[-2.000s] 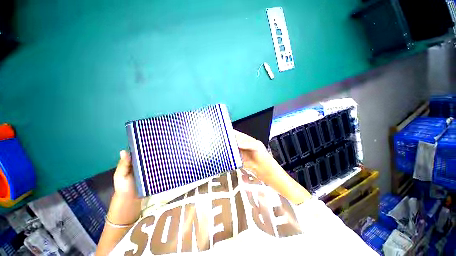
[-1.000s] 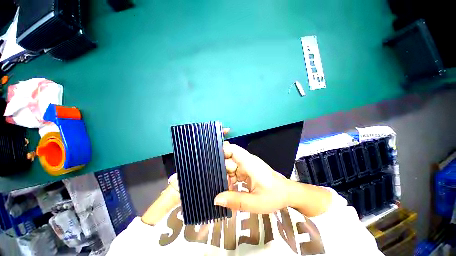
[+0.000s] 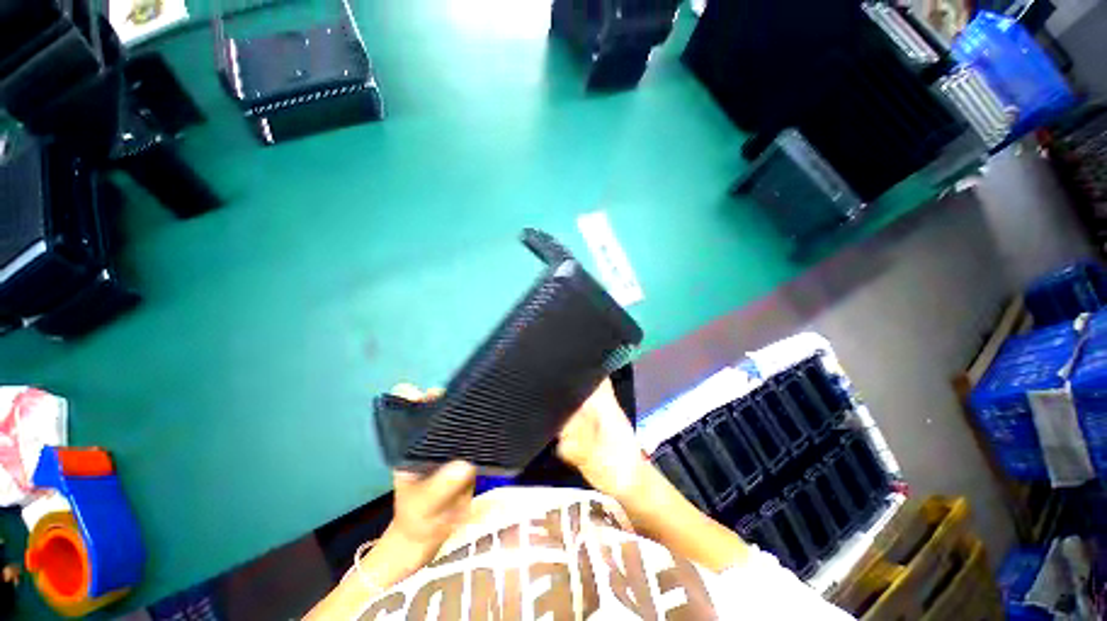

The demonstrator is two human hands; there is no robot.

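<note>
A black finned heat sink housing (image 3: pixel 522 376) is held tilted over the near edge of the green table, its ribbed side facing up and a side wall sticking out at its top end. My left hand (image 3: pixel 431 491) grips its lower left end. My right hand (image 3: pixel 595 437) holds its lower right side, with the fingers partly hidden by the housing. A pale flat strip with dark marks (image 3: pixel 609 257) lies on the table just beyond the housing. The small white pick is not visible.
A paper-lined crate (image 3: pixel 795 349) with rows of black housings stands at the right. A blue tape dispenser (image 3: pixel 103 522) and crumpled plastic bag (image 3: pixel 27 431) lie at the left. Black housings (image 3: pixel 304 73) stand along the far and side edges. Blue crates (image 3: pixel 1038 400) are at far right.
The housing has turned from upright to a diagonal tilt, and both hands now grip its lower end and side. The view has shifted, showing more of the table's far side.
</note>
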